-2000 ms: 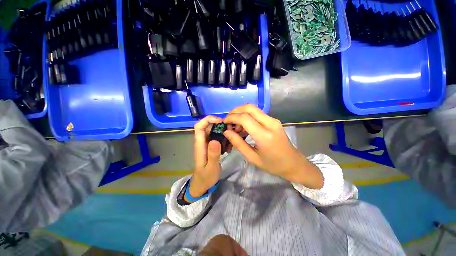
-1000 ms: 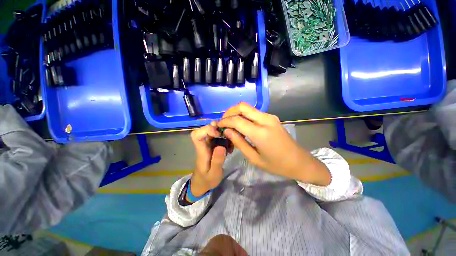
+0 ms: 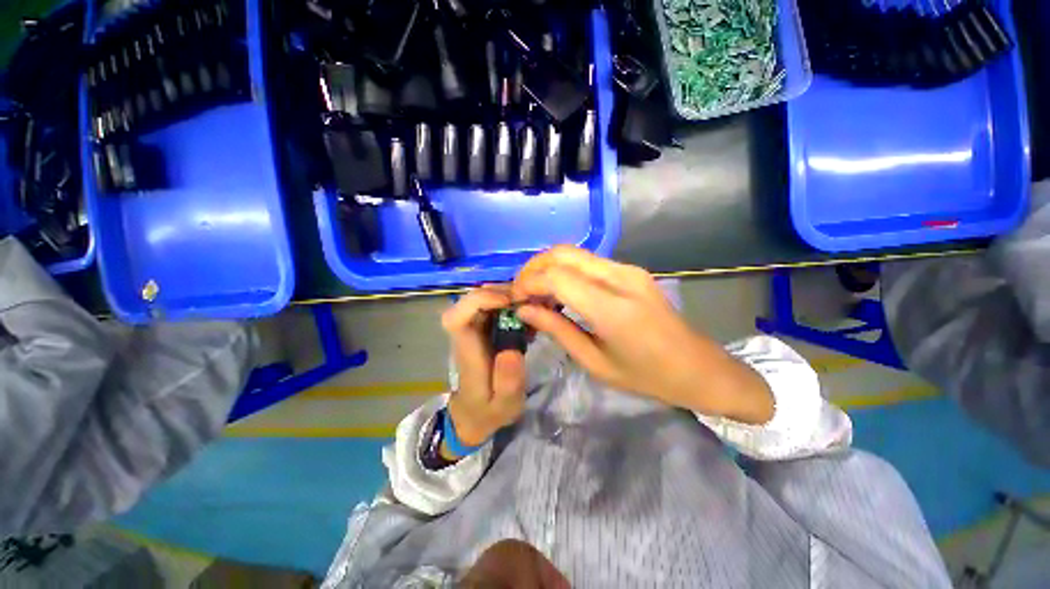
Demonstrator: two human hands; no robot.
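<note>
My left hand (image 3: 486,362) holds a small black housing (image 3: 508,336) just in front of the bench edge, over my lap. A small green circuit board (image 3: 509,321) with pale spots shows at the housing's open end. My right hand (image 3: 610,328) is at the housing from the right, its thumb and index finger close together by the opening. I cannot tell whether the right fingertips pinch anything; they hide part of the housing.
The main blue tray (image 3: 461,274) holds jumbled and lined-up black units (image 3: 502,152). A clear parts box (image 3: 723,58) with green pieces stands right of it. Side trays (image 3: 196,247) (image 3: 910,161) hold rows of black units. Grey sleeves (image 3: 58,391) (image 3: 979,345) of people show on both sides.
Green shows clearly in the housing's opening again, after the fingers mostly covered it one second ago. My right hand has shifted slightly right. The view has shifted a little.
</note>
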